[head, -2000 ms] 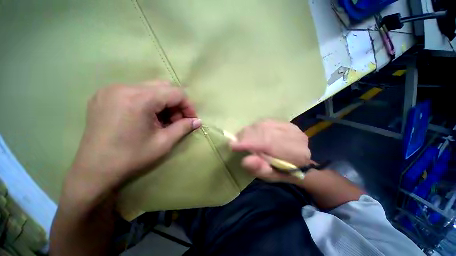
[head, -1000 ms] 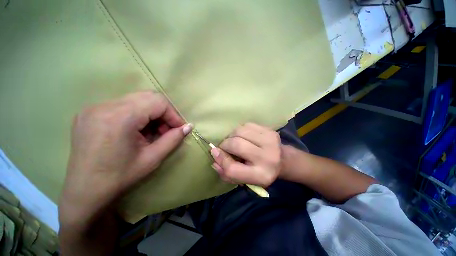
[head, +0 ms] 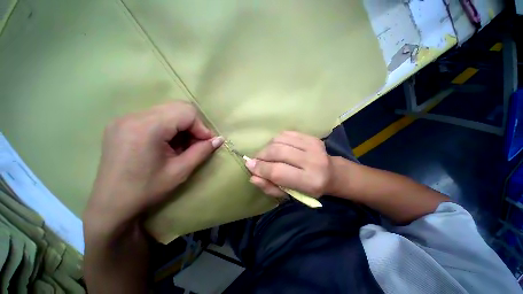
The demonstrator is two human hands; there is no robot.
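A large olive-khaki leather panel (head: 287, 69) lies over the table edge and partly over my lap. A stitched seam (head: 166, 64) runs diagonally down it to my hands. My left hand (head: 152, 155) pinches at the seam with thumb and index finger; whether a thread is between them is too small to tell. My right hand (head: 295, 163) is closed around a thin awl-like tool (head: 305, 198) with a yellowish handle. Its thin metal tip points at the seam just right of my left fingertips.
Stacked olive pieces with wavy edges (head: 28, 241) lie at the lower left. The white-covered table (head: 395, 34) shows at the upper right, with a pink tool (head: 470, 10) at its edge. Blue items (head: 514, 129) stand at the far right, beyond a table leg.
Since one second ago, my left hand, right hand and the tool appear slightly farther right in view. The tool tip remains at the seam. The blue tray seen two seconds ago is out of view.
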